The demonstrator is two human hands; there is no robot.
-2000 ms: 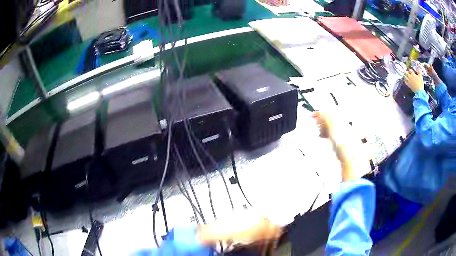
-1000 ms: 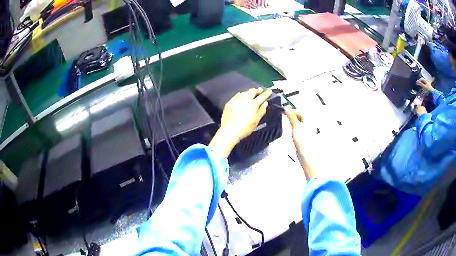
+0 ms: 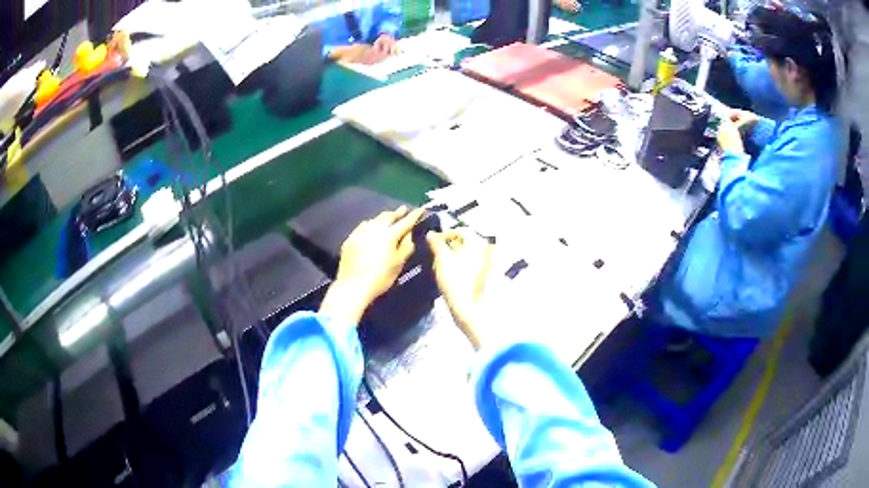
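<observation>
Black box-shaped speakers (image 3: 272, 276) stand in a row on the padded bench. At the right end of the row, my left hand (image 3: 376, 253) lies over the top front edge of the last speaker (image 3: 405, 295). My right hand (image 3: 464, 272) is at that speaker's right side, its fingers bent close to the upper corner. A small dark piece shows between the two hands; what it is and which hand holds it I cannot tell. Grey hanging cables (image 3: 214, 229) drop in front of the row. Black leads (image 3: 410, 426) lie on the bench below the speaker.
Pale foam boards (image 3: 457, 119) and a red-brown pad (image 3: 543, 76) lie beyond. A person in blue (image 3: 762, 219) works at the right with a black speaker (image 3: 670, 133), near coiled cables (image 3: 591, 135) and a blue stool (image 3: 677, 391). Another person's hands show at the back.
My right hand has moved to the speaker's upper corner, close to my left hand, which stays on the speaker. The view has turned to the right, and the speaker row appears further left.
</observation>
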